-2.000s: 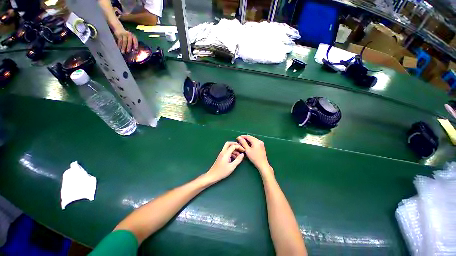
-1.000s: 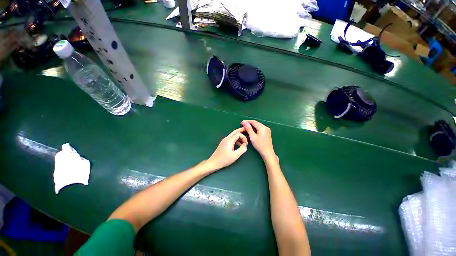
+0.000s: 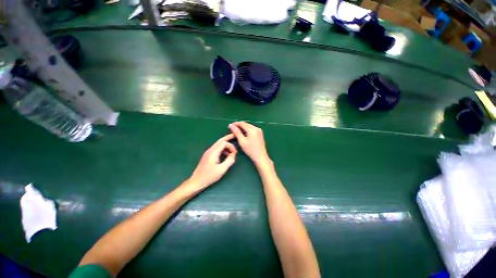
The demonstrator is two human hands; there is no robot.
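Observation:
My left hand [image 3: 215,162] and my right hand [image 3: 248,140] are bare and rest above the green bench, fingertips touching. Nothing shows in either; the small gap between the fingertips is partly hidden. Just beyond them a black clip-on fan [image 3: 258,82] lies on the green belt, hub up, with its clip [image 3: 223,75] on its left side. A second fan [image 3: 383,91] lies to the right, and a third [image 3: 469,115] near the right edge.
A slanting perforated post [image 3: 57,68] and a leaning water bottle [image 3: 46,111] are at left. A white cloth [image 3: 37,212] lies front left. Clear bubble bags [image 3: 462,201] are piled at right. Another fan [image 3: 66,50] shows behind the post.
The fans on the belt have moved right relative to the post and my hands. The camera view has shifted. My hands stay together, with no fan taken hold of.

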